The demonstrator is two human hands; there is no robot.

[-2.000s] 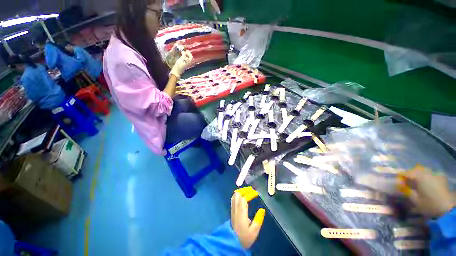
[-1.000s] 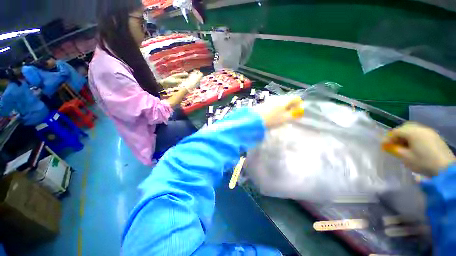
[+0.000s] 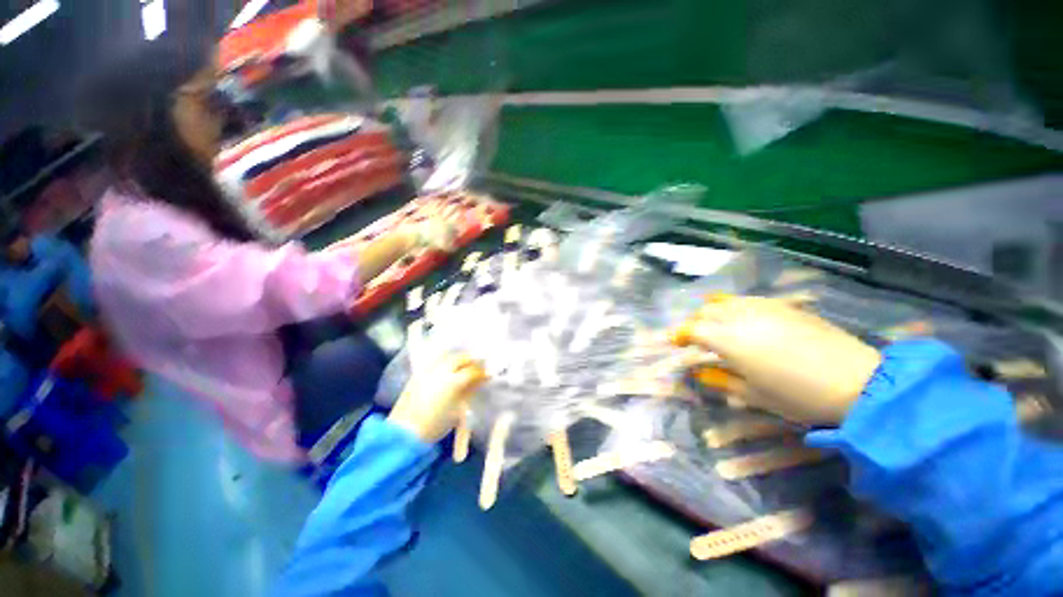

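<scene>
My left hand (image 3: 437,397), with yellow-orange finger cots, pinches the near left edge of a clear plastic sheet (image 3: 548,350). The sheet lies over a tray of watches, whose pale straps (image 3: 494,462) stick out below it. My right hand (image 3: 775,356), also with finger cots, has its fingers closed at the sheet's right side. The sheet's edge there is blurred, but the fingers appear to hold it. More pale watch straps (image 3: 748,535) lie on a dark tray under and beyond my right forearm.
A person in a pink smock (image 3: 192,303) sits at the left by a red tray (image 3: 391,283) of watches. Stacked red and black trays (image 3: 315,175) stand behind. A green back panel (image 3: 618,146) and metal rail run along the bench. Blue stools (image 3: 64,426) stand on the floor.
Both hands have moved left with the plastic sheet, from over the right tray to over the left tray. My left hand is now low at the tray's near edge. The view has turned right.
</scene>
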